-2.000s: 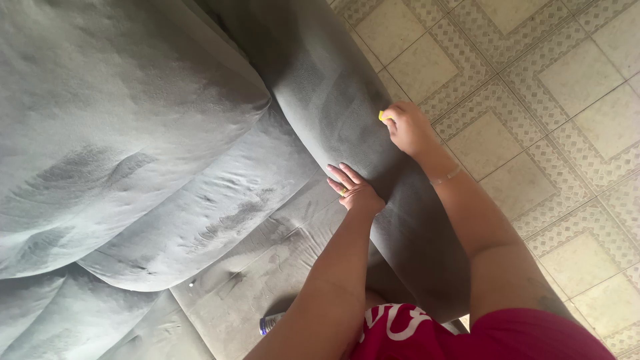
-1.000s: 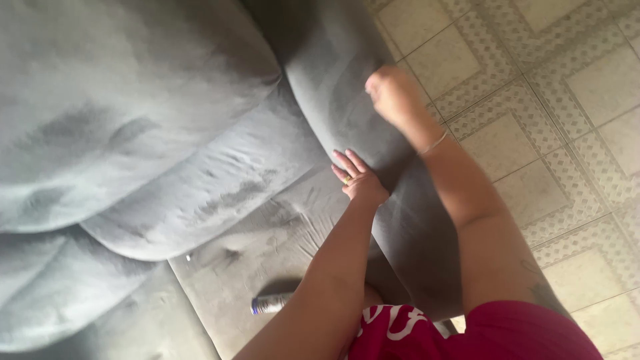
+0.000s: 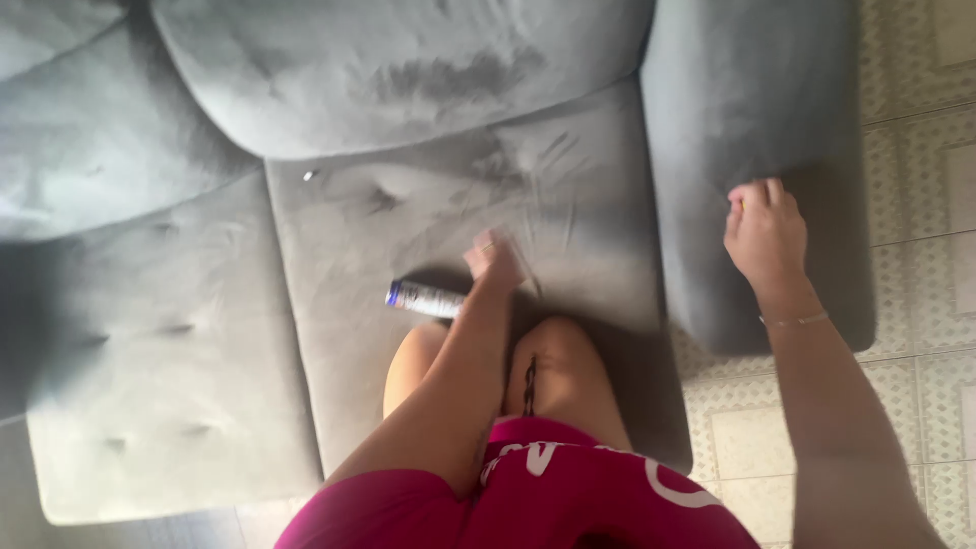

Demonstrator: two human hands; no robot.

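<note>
My right hand (image 3: 768, 232) is closed over the grey sofa armrest (image 3: 755, 114), with a bit of something small and yellow showing between thumb and fingers. Blurred by motion, my left hand (image 3: 494, 263) is above the seat cushion (image 3: 610, 252), beside a cylindrical container (image 3: 427, 299) with a blue end that lies on its side. My left forearm hides part of that container. Whether the left hand holds anything cannot be told. A small white object (image 3: 309, 176) lies on the seat near the backrest.
The grey backrest cushions (image 3: 412, 76) run along the far side. A second seat cushion (image 3: 168, 366) adjoins on the left. Patterned floor tiles (image 3: 938, 305) lie beyond the armrest on the right. My knees (image 3: 564, 351) touch or overlap the seat's front part.
My left hand has left the armrest and is now over the seat by the container. My right hand stays at the armrest. The view has swung left.
</note>
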